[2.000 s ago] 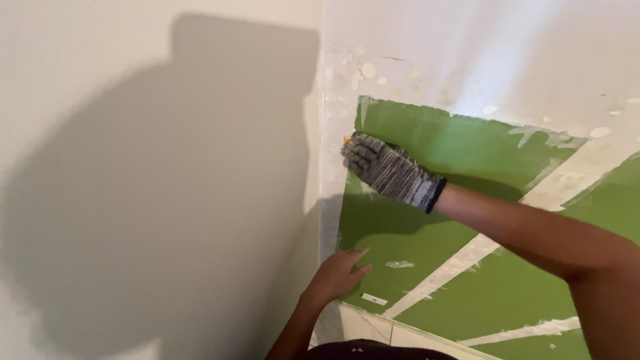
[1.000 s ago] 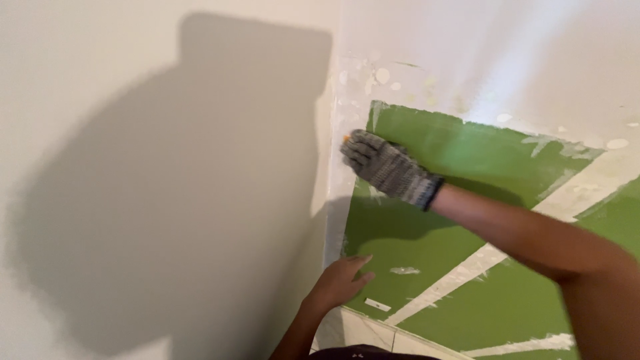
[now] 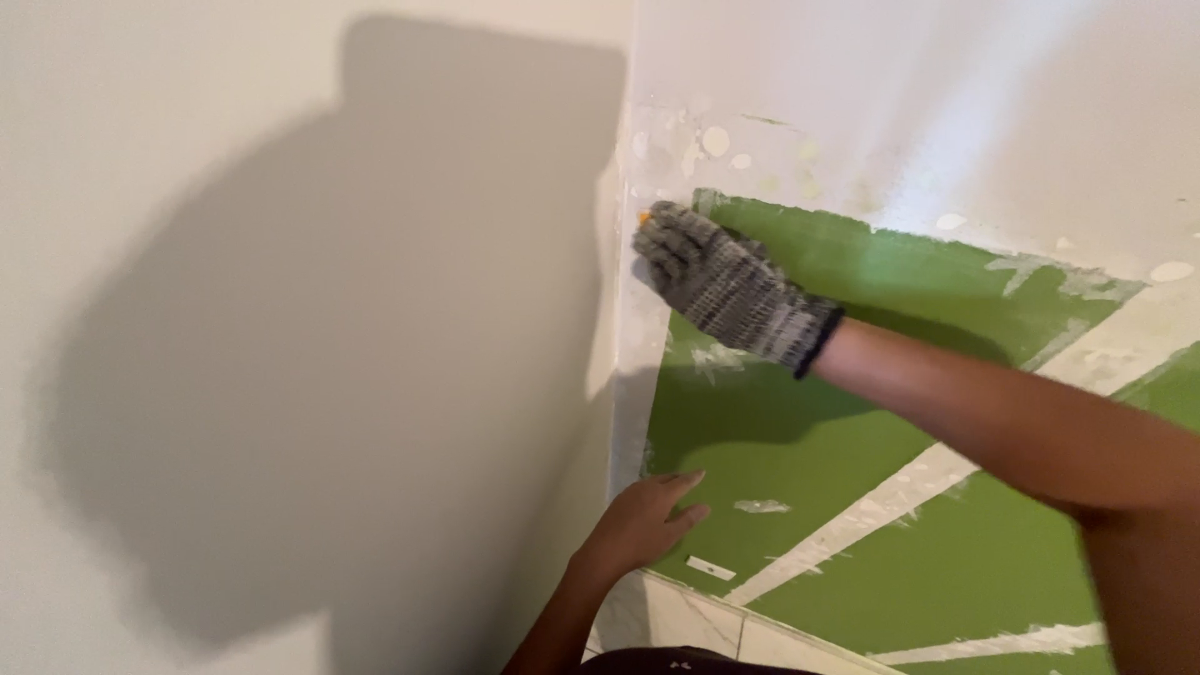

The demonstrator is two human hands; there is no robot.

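My right hand (image 3: pixel 736 286), in a grey knitted work glove with a dark cuff, presses near the wall corner at the upper left edge of the green painted wall panel (image 3: pixel 872 487). A small orange bit (image 3: pixel 644 218) shows at its fingertips; the rest of whatever it holds is hidden. Lower down, my bare left hand (image 3: pixel 647 520) rests against the green wall with its fingers apart and nothing in it. White filler patches (image 3: pixel 717 361) mark the green paint below the glove.
The plain left wall (image 3: pixel 234 375) bears a large shadow and meets the painted wall at the corner. Pale diagonal stripes (image 3: pixel 872 516) cross the green. A small white plate (image 3: pixel 711 568) is on the wall low down, above the marble-look tiles (image 3: pixel 694 614). Round filler spots (image 3: pixel 715 142) dot the upper wall.
The view has shifted slightly. My right hand stays near the corner, and my left hand stays low on the green wall; neither has plainly taken or let go of anything.
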